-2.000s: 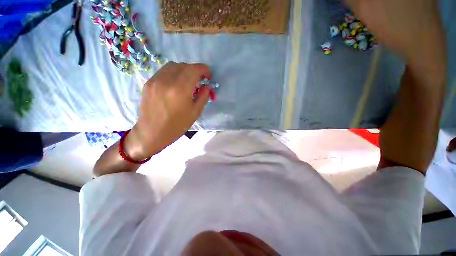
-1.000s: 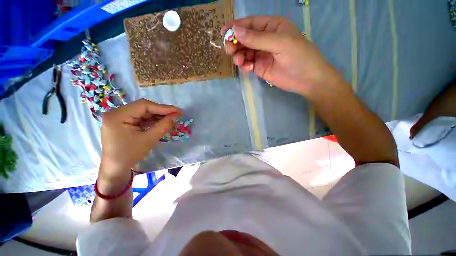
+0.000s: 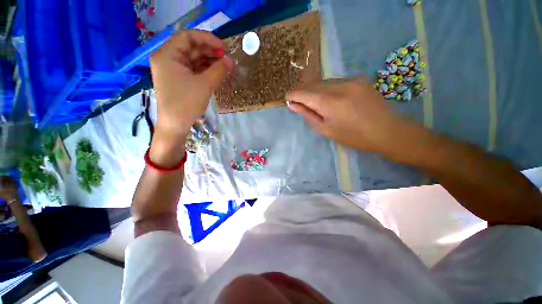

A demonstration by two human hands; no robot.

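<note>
My left hand, with a red wrist band, is raised over the left edge of the brown speckled board and pinches a small red part. My right hand is at the board's near right corner, fingers closed with a tiny pale bit at the fingertips; what it is cannot be told. A white cap and a thin cream strip lie on the board. Red-and-pale-blue parts lie near the table edge. Yellow-white-blue parts are piled at the right.
Pliers lie left of my left wrist. An assembled-piece pile is partly hidden by my left arm. Blue crates stand at the upper left, green foliage further left. Another person's arm shows at the left edge.
The view has shifted left. My left hand has moved from the near parts up to the board's left edge. My right hand has moved down to the board's near corner and turned over.
</note>
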